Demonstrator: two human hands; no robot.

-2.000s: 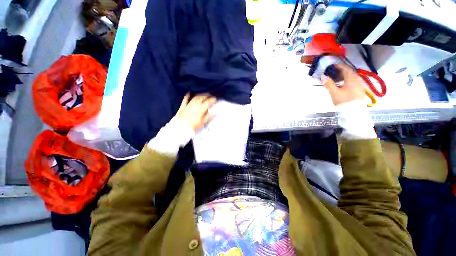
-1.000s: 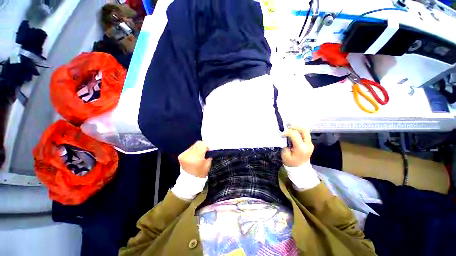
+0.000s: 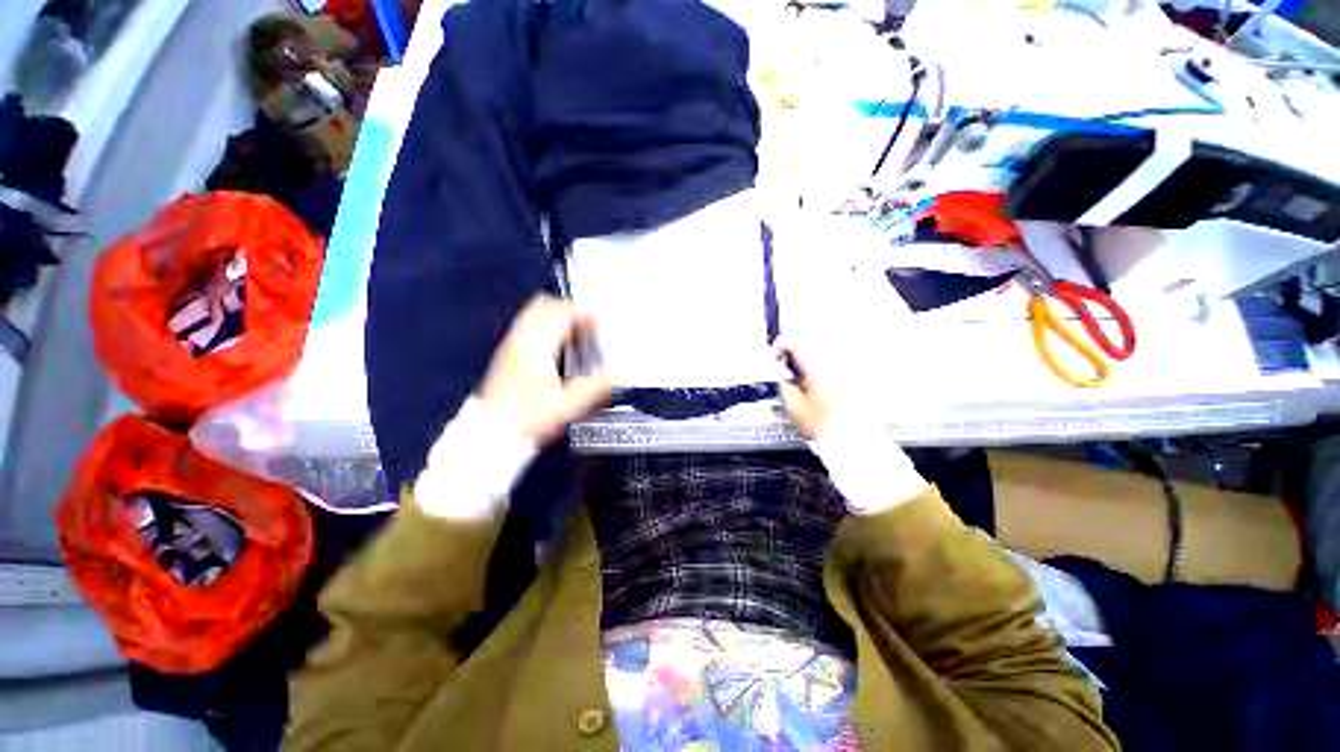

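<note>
A navy garment (image 3: 632, 125) lies over the left part of the white machine table. A white lining panel (image 3: 669, 301) lies flat on its lower part, with a dark edge along its right side and bottom. My left hand (image 3: 544, 367) is at the panel's lower left corner, slightly blurred; whether its fingers grip cloth cannot be told. My right hand (image 3: 802, 394) holds the panel's lower right corner between thumb and fingers, at the table's front edge.
Scissors (image 3: 1076, 326) with orange and red handles lie right of the panel, beside a dark scrap (image 3: 948, 287) and a red item (image 3: 973, 218). The sewing machine (image 3: 1176, 179) stands at the upper right. Two orange-red bags (image 3: 125, 316) with striped pieces are at the left.
The panel's lower edge has moved from over my lap up onto the table's front edge. My left hand has moved up and left along the panel's side; my right hand has shifted slightly left.
</note>
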